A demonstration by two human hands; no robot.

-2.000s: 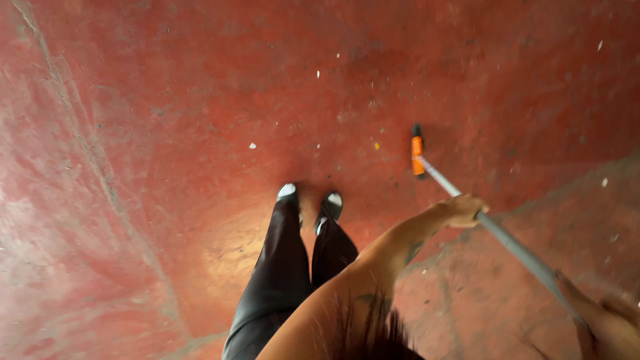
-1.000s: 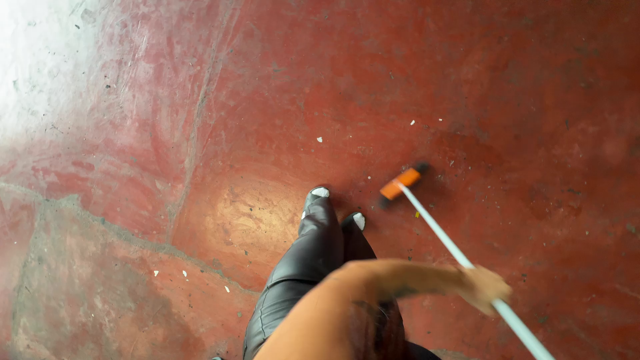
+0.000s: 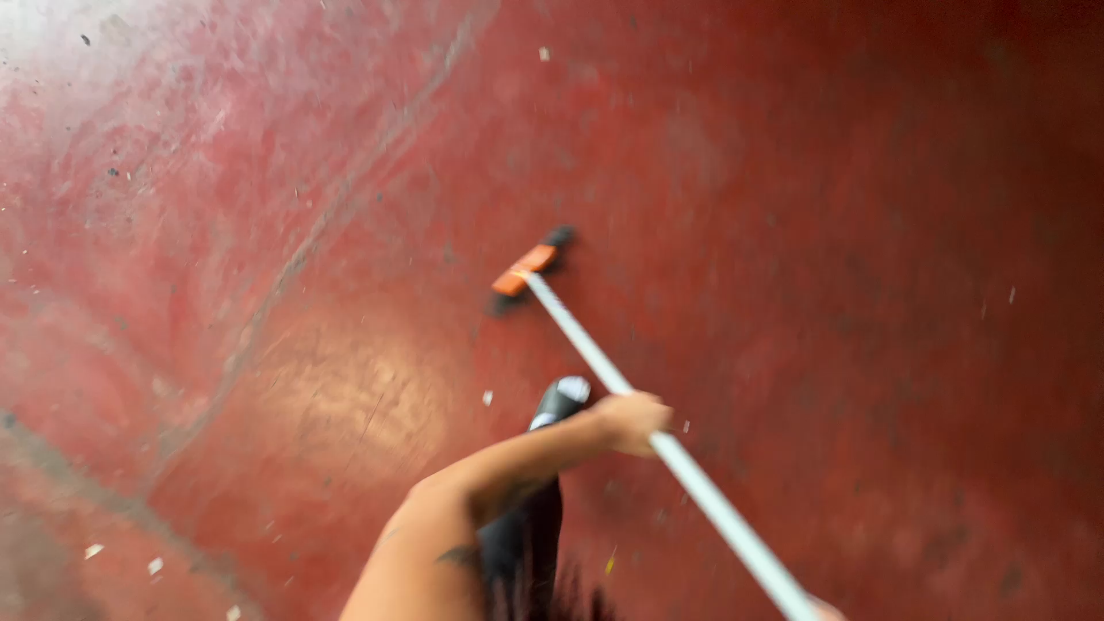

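Note:
A push broom with an orange head point(image 3: 524, 269) and dark bristles is on the red floor, a little above centre, its head tilted. Its pale handle point(image 3: 724, 513) runs down to the lower right. My left hand point(image 3: 636, 423) is closed around the middle of the handle, in front of my lower body. At the bottom edge only a small part of my right hand point(image 3: 826, 611) shows, against the handle's upper end; its fingers are out of frame. The broom and arm are blurred.
My shoe point(image 3: 569, 392) stands just below the broom head. White scraps point(image 3: 155, 567) lie at lower left, another scrap point(image 3: 487, 398) beside the shoe, and a yellow bit point(image 3: 611, 562) near the bottom. Cracks point(image 3: 297, 259) cross the red floor.
The broom head has swung from the right of my feet to the floor beyond them, with my left hand still on the handle. The view has shifted over the floor.

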